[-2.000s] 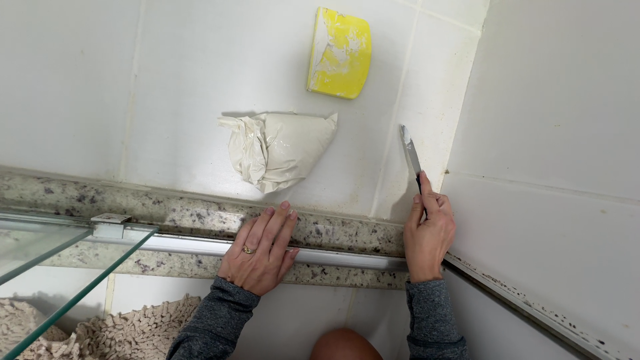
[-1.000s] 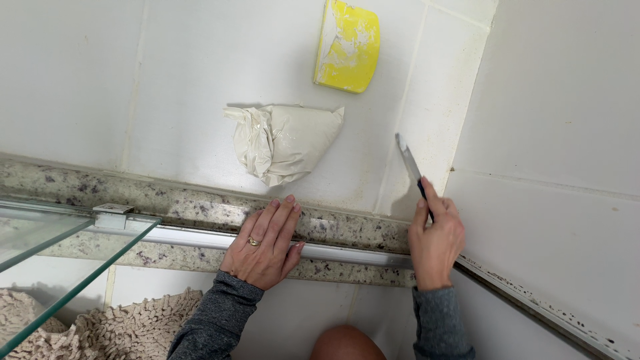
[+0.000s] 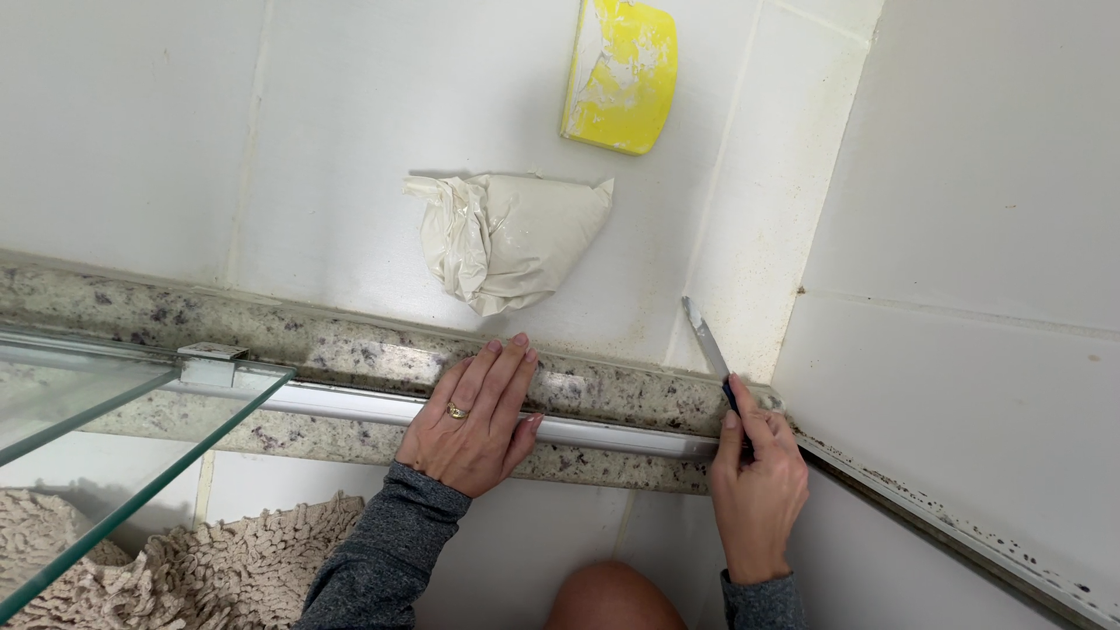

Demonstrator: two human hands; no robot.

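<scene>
My left hand (image 3: 477, 420), with a ring on one finger, lies flat across the silver metal track (image 3: 350, 404) and the speckled granite sill (image 3: 385, 359). My right hand (image 3: 759, 472) grips the dark handle of a narrow metal blade (image 3: 707, 339), likely a knife or small spatula, at the right end of the sill. Its tip points up and left over the white tiles and bears some white paste. Beyond the sill lies a crumpled whitish plastic bag (image 3: 534, 236), full and folded over. Farther off is a yellow plastic spreader (image 3: 626, 79) smeared with white filler.
Glass panels (image 3: 131, 516) and a metal bracket (image 3: 210, 363) stand at the left, over the track. A beige shaggy bath mat (image 3: 227, 560) lies at the lower left. The tiled wall (image 3: 971, 236) rises at the right, with a dark-spotted metal profile (image 3: 945, 525) along it. A knee shows at the bottom.
My right hand, still around the blade's handle, has shifted slightly, and the blade's tilt has altered a little. My left hand stays on the track. The bag and the spreader rest where they were.
</scene>
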